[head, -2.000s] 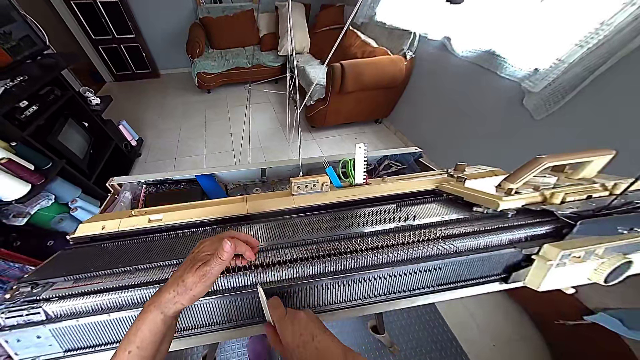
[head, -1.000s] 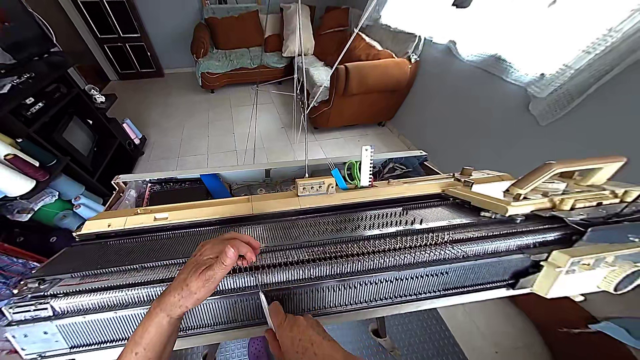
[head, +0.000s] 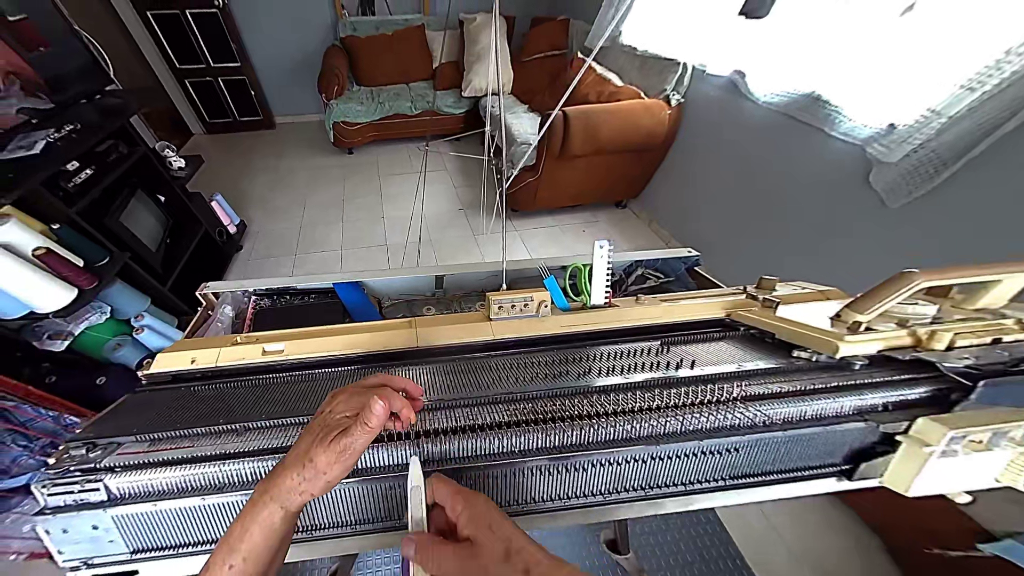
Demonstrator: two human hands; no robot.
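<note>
A double-bed knitting machine (head: 608, 468) stretches across the view, with rows of metal needles on both beds. My left hand (head: 352, 432) is over the gap between the beds, its fingers curled near the needles; whether it pinches a thread is too small to tell. Below and right of it, my right hand (head: 472, 528) grips a slim white pointed tool (head: 416, 496), its tip up over the front bed. Dark stitches or yarn lie along the needles right of my left hand. The main carriage (head: 848, 328) and the front-bed carriage (head: 960, 452) are at the right end.
Behind the beds, a row counter (head: 518, 305), green-handled scissors (head: 578, 282), a blue-handled tool (head: 554, 293) and a white comb-like strip (head: 602, 272) stand at the rail. Yarn strands rise at the centre. Yarn cones (head: 36, 264) fill the left side; brown sofas stand beyond.
</note>
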